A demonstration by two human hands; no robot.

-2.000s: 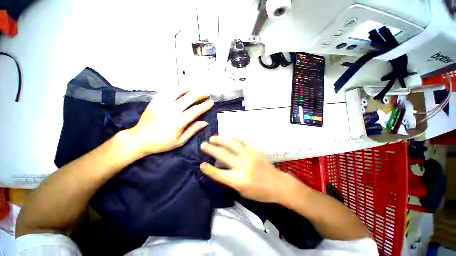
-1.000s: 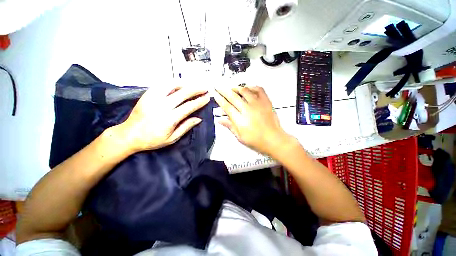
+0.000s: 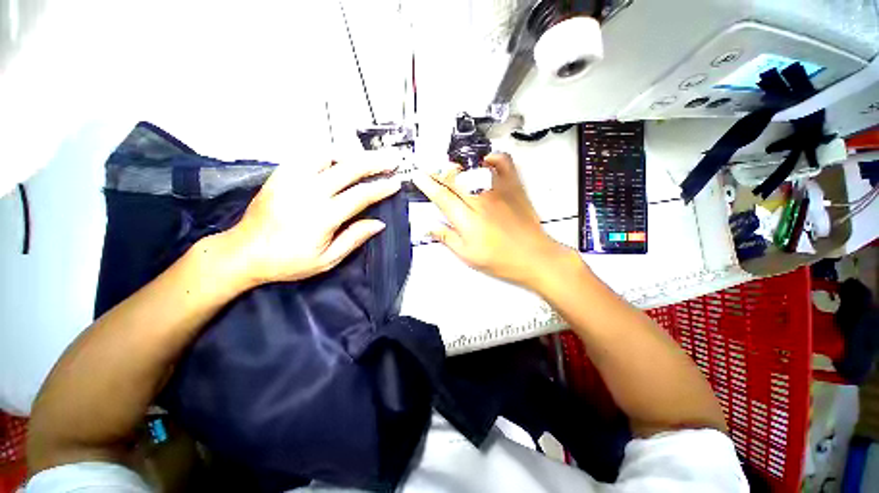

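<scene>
The dark navy garment lies on the white table and hangs over my lap. Its folded waistband, with a greyer inner side, runs along the top edge towards the presser foot. My left hand lies flat on the garment, fingers pointing to the needle area, pressing the cloth rather than grasping it. My right hand is just right of the garment's edge, its fingertips at the waistband end below the presser foot. Whether the right fingers pinch the cloth is hard to tell.
The white machine head is at upper right, with dark fabric strips hanging from it. A phone lies right of my right hand. A notions box stands at the table's right. A red crate is below the table.
My right hand has moved up from the cloth near the front to the waistband end by the presser foot. My left hand and the garment have shifted slightly. The view has tilted a little.
</scene>
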